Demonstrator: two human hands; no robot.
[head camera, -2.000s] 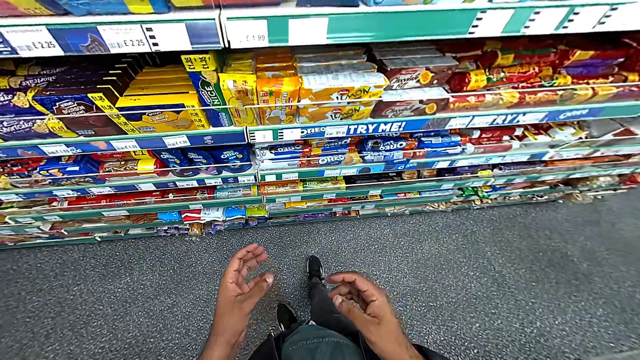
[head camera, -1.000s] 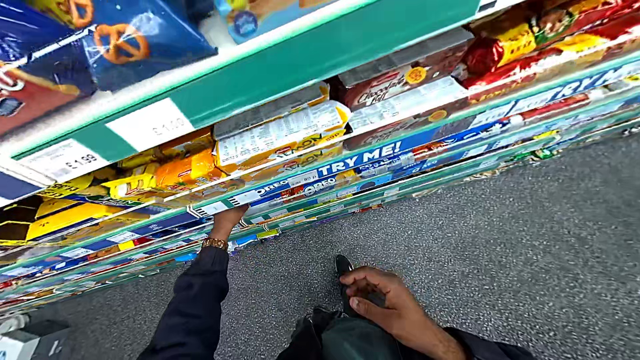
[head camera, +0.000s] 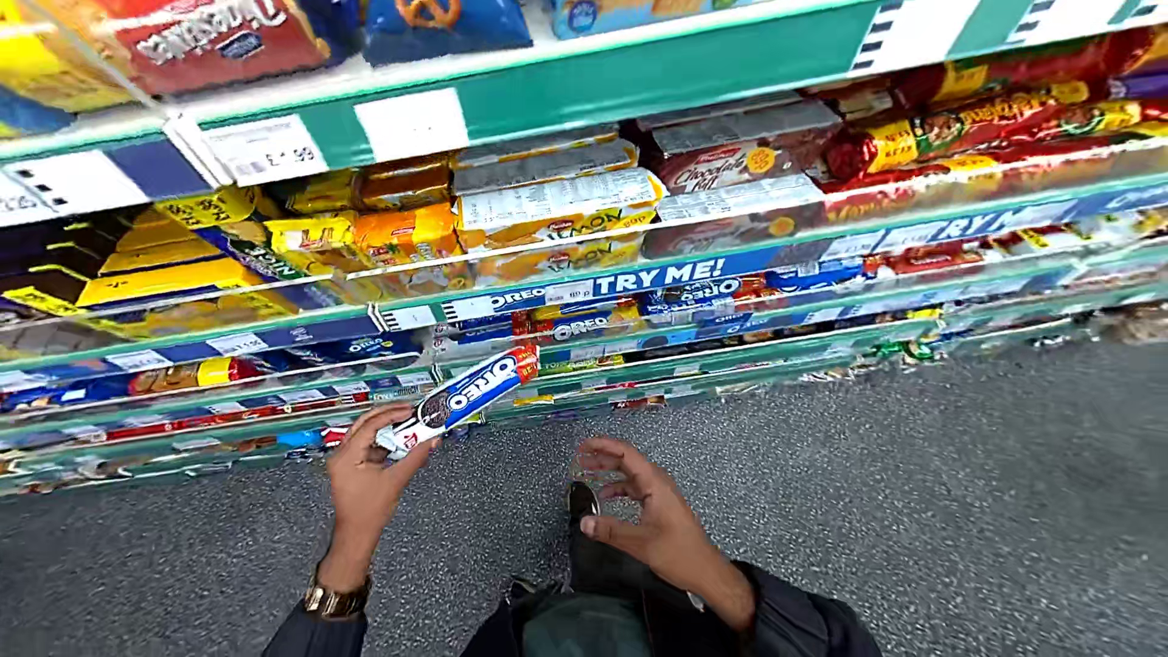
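Note:
A blue and white packet of Oreo biscuits (head camera: 467, 400) with a red end is tilted up to the right in front of the lower shelves. My left hand (head camera: 372, 474) grips its lower left end between thumb and fingers, and a gold-coloured watch is on that wrist. To the right, my right hand (head camera: 639, 511) holds nothing, its fingers curled and apart above the floor. More Oreo packets (head camera: 584, 324) lie on the shelf just behind the held packet.
Shelves with green price-strip edges (head camera: 584, 96) run across the view. Yellow biscuit packs (head camera: 557, 214), a brown chocolate biscuit pack (head camera: 739, 160) and red packets (head camera: 976, 128) fill the middle shelf. Grey speckled floor (head camera: 876, 474) and my black shoe (head camera: 582, 500) are below.
One second ago my left hand reached in at the shelf edge; now it is back from the shelf with the Oreo packet in it. My right hand stays empty.

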